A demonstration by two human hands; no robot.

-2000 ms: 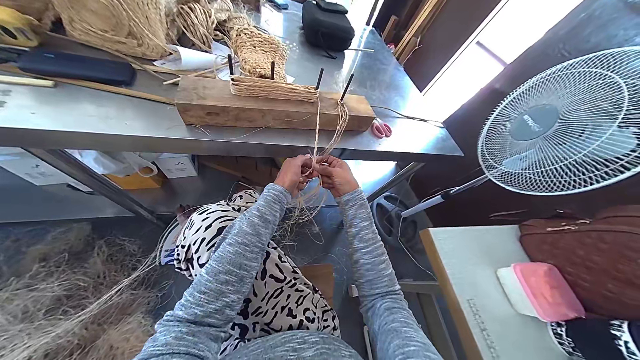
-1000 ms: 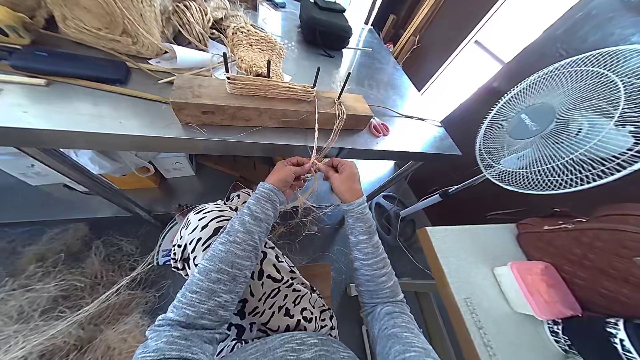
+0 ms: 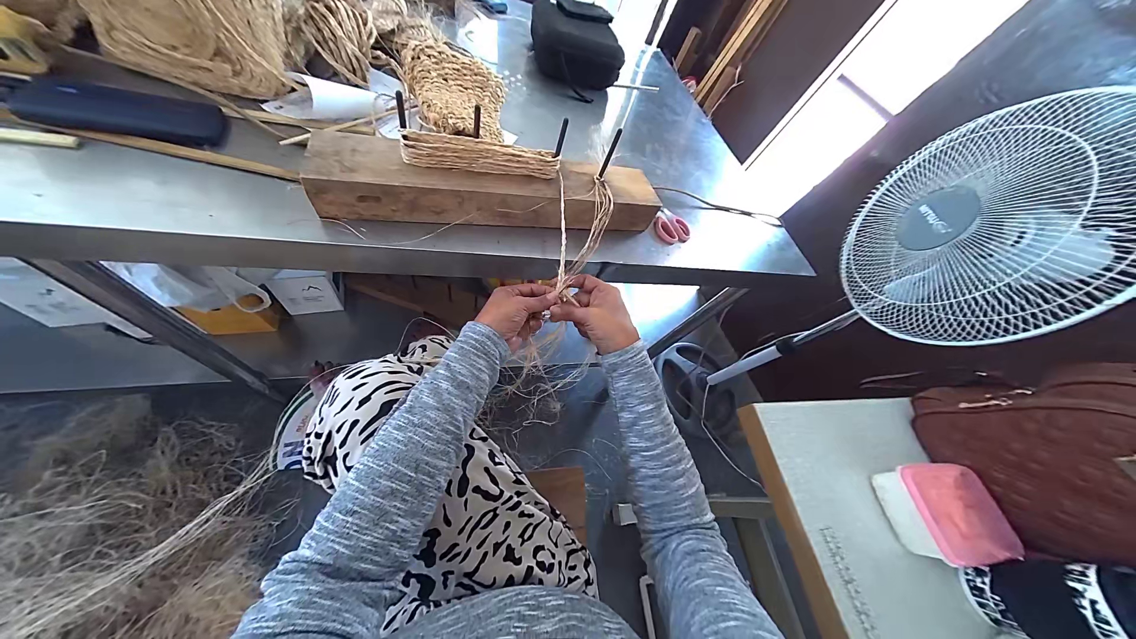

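My left hand [image 3: 517,312] and my right hand [image 3: 601,314] meet just below the bench edge, fingertips closed on natural fiber strands [image 3: 596,232]. Those strands run down from the rightmost black peg [image 3: 610,153] of a wooden block [image 3: 377,186]. A thin twisted cord [image 3: 562,217] hangs from the neighbouring peg into the same fingers. Cord is wound in a flat band [image 3: 479,154] along the block's other pegs. Loose fiber ends dangle beneath my hands. How the strands cross between my fingers is hidden.
Pink-handled scissors [image 3: 672,227] lie by the block's right end on the metal table [image 3: 160,209]. Behind are a woven fiber piece [image 3: 448,84] and a black case [image 3: 577,43]. A fan [image 3: 994,217] stands at right. Loose fiber [image 3: 133,524] lies in a heap at lower left.
Both hands stay at the same place below the bench edge, with the fingers shifting slightly around the strands. The block and cord band have not moved.
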